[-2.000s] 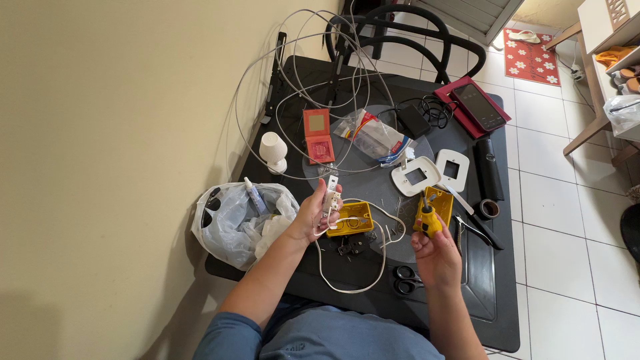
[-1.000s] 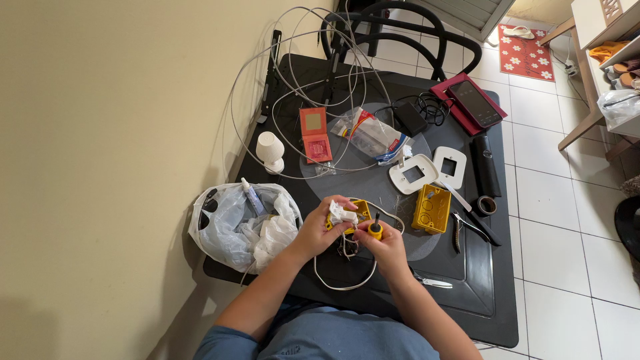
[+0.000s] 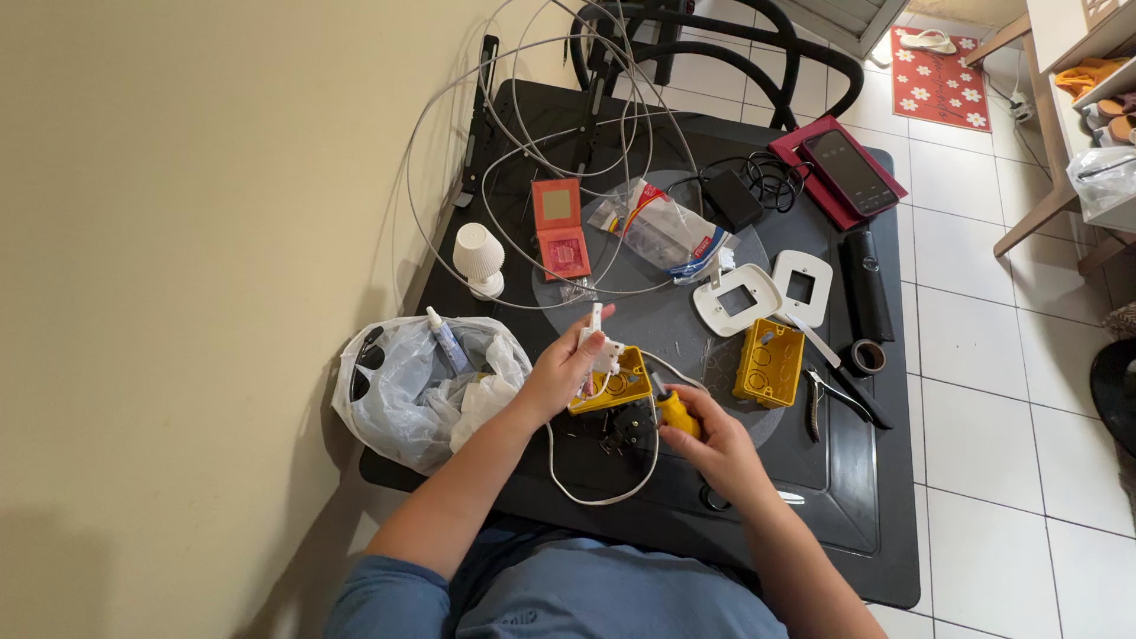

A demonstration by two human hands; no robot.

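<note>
My left hand point(image 3: 559, 373) holds a white electrical socket module point(image 3: 607, 351) above a yellow plastic junction box point(image 3: 632, 390). A white cable point(image 3: 568, 484) loops from around the box toward me. In my right hand point(image 3: 710, 439) is a stubby screwdriver with a yellow handle point(image 3: 678, 415), its shaft pointing up and left, near the box's right side. Small black parts point(image 3: 632, 424) lie just below the box. Another yellow junction box point(image 3: 770, 364) stands farther right, beside two white cover plates point(image 3: 737, 300).
Pliers point(image 3: 834, 399), a knife point(image 3: 839, 368) and a tape roll point(image 3: 867, 357) lie at the right. A plastic bag point(image 3: 426, 390) sits at the left, near a small white lamp point(image 3: 479, 257). Coiled grey cable point(image 3: 532, 160) arches over the table's far side. Scissors point(image 3: 714, 497) are partly hidden by my right forearm.
My hands were close together over the box one second ago; now they are apart. The screwdriver has turned from upright, and its tip now points up and left.
</note>
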